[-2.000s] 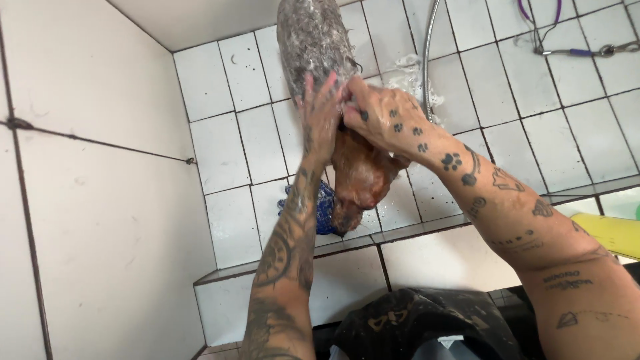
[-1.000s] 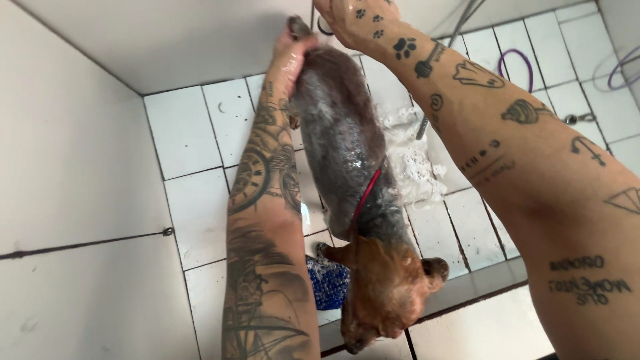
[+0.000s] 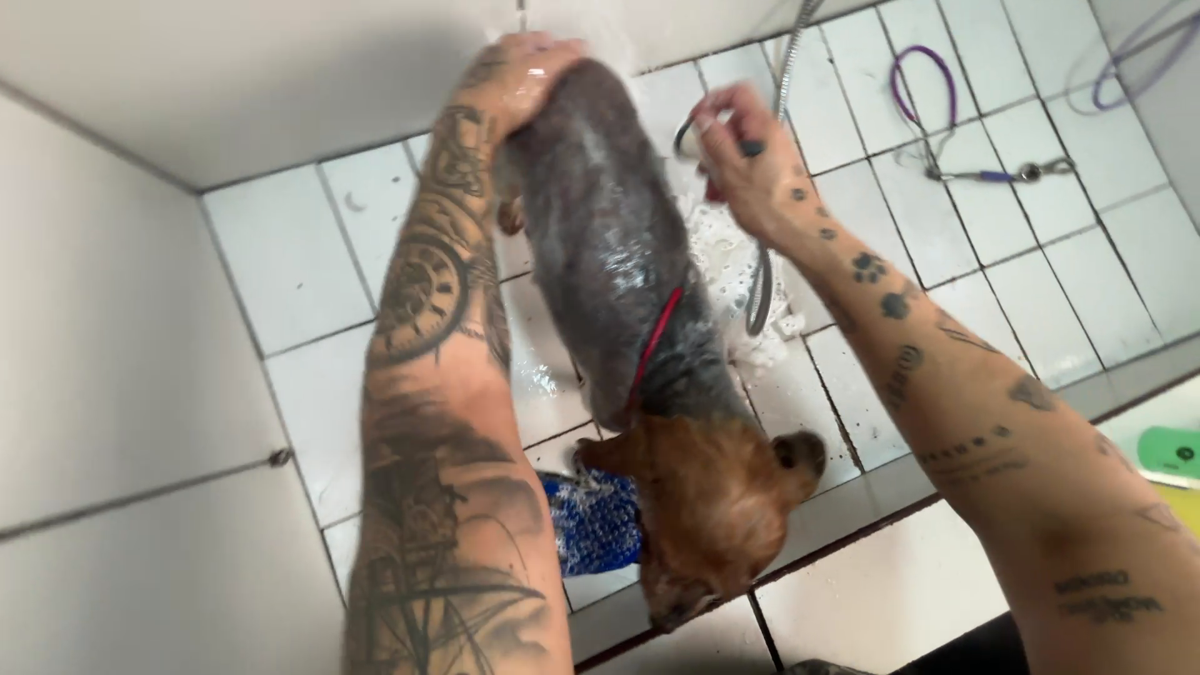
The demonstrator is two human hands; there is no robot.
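A wet dog with a grey back and a reddish-brown head (image 3: 609,225) stands on the white tiles, its head toward me. A thin red cord (image 3: 659,342) lies around its neck. My left hand (image 3: 534,80) rests on the dog's rump, fingers partly hidden behind it. To the right of the dog, my right hand (image 3: 741,150) is closed around a shower head (image 3: 689,139), somewhat blurred. A metal shower hose (image 3: 793,66) runs down behind that hand, and its lower loop shows beside the dog. White foam (image 3: 727,248) lies on the tiles there.
Beside the dog's head lies a blue and white textured cloth or mat (image 3: 600,525). A purple looped lead with a metal clip (image 3: 994,175) lies at the right. Walls rise left and behind. A raised tiled edge (image 3: 844,516) runs in front; a green object (image 3: 1172,450) sits at far right.
The thick lather on the dog's back two seconds ago is gone, and its grey coat shows. Both hands have moved from near its neck; the left is at the rump, the right beside the body.
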